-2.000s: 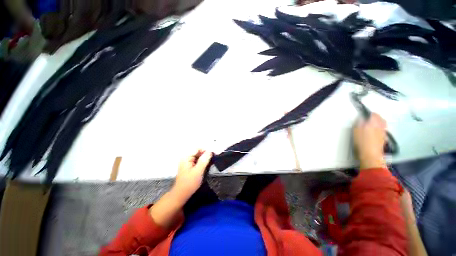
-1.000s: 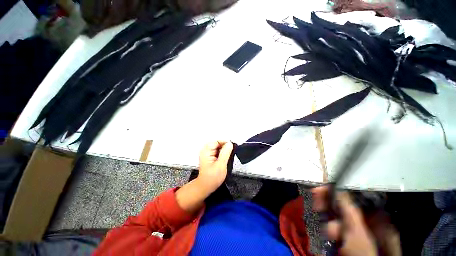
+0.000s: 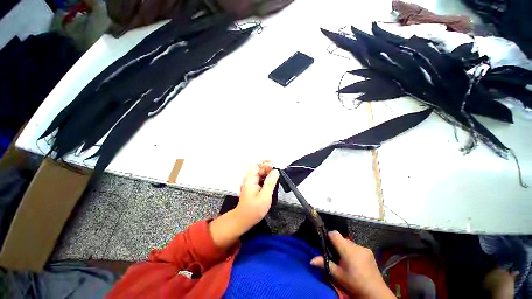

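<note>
My left hand (image 3: pixel 256 190) pinches one end of a long black cloth strip (image 3: pixel 391 127) at the table's front edge. The strip runs up to the right with a twist midway, a pale edge showing, and its far tip lies by the right pile. My right hand (image 3: pixel 352 263) holds black fabric shears (image 3: pixel 309 211) by the handles, below the table edge. The blade tips are at the strip, beside my left fingertips. Whether the blades are parted there cannot be told.
A left pile of black strips (image 3: pixel 125 87) and a right pile (image 3: pixel 420 76) lie on the white table (image 3: pixel 233 125). A black phone (image 3: pixel 291 68) lies between them. Brown cloth (image 3: pixel 169 13) is at the back. A cardboard box (image 3: pixel 44 213) stands at left.
The right hand has brought the shears from the right side of the table to the strip end at the left fingertips. The left hand keeps its pinch. The view has shifted.
</note>
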